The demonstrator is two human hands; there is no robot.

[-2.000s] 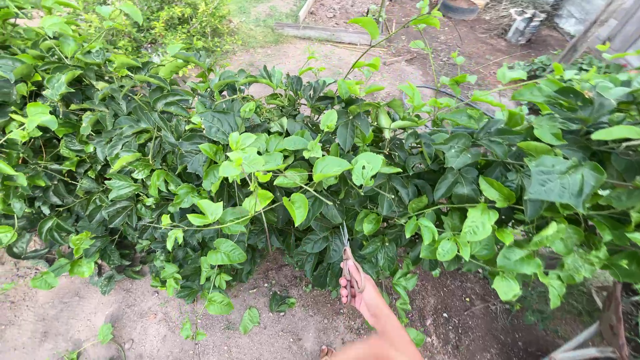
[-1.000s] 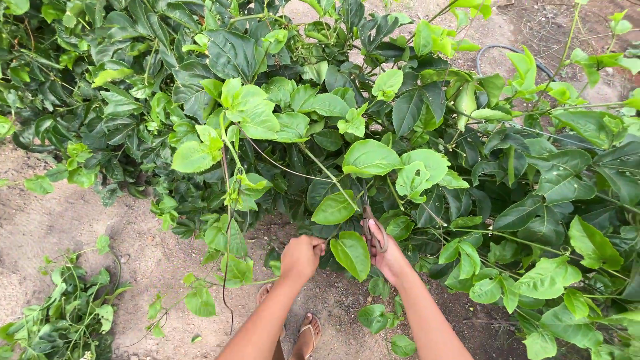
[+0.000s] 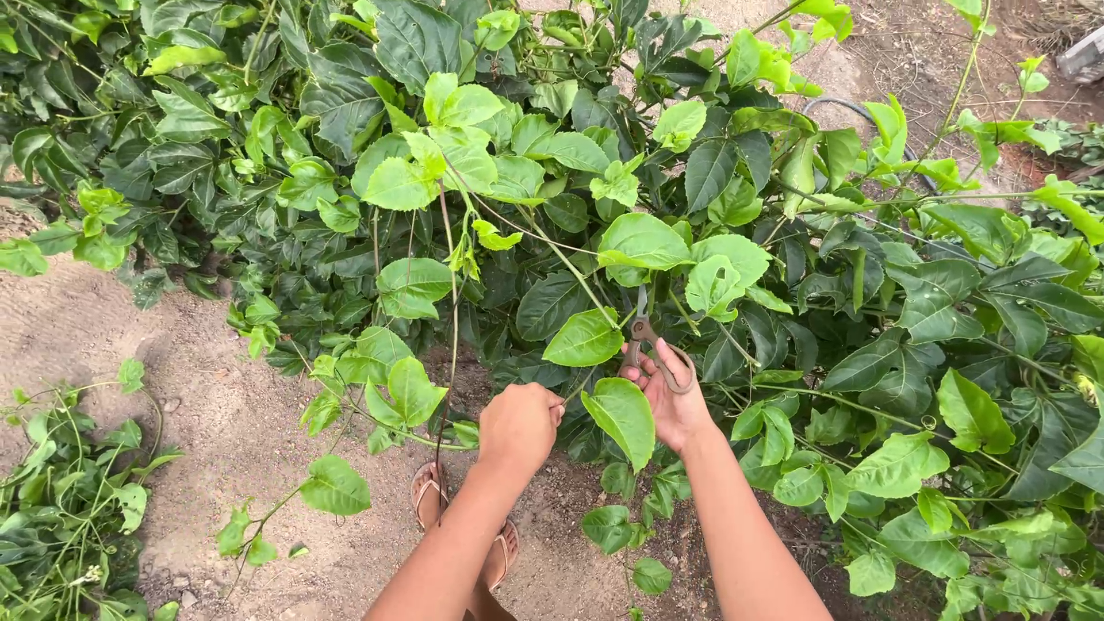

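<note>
My right hand [image 3: 668, 392] holds a pair of scissors [image 3: 642, 332] by its brownish handles, with the blades pointing up among the leaves. Just left of it, my left hand [image 3: 519, 427] pinches a thin vine stem [image 3: 576, 385] between thumb and fingers. Bright green leaves hang between and above the hands, one broad leaf [image 3: 623, 421] right beside my right wrist. The blade tips are partly hidden by foliage, so what lies between them cannot be seen. A long brown tendril [image 3: 454, 328] dangles left of my left hand.
The dense leafy vine [image 3: 328, 198] spreads across the view. A heap of cut vines [image 3: 65, 509] lies on the sandy ground [image 3: 241, 414] at the left. My sandalled feet [image 3: 502, 552] stand below my arms. A dark hose [image 3: 862, 112] curves behind the plants at upper right.
My left hand has come into view since the oldest frame and is at a stem beside the scissors. The view has moved closer to the vine.
</note>
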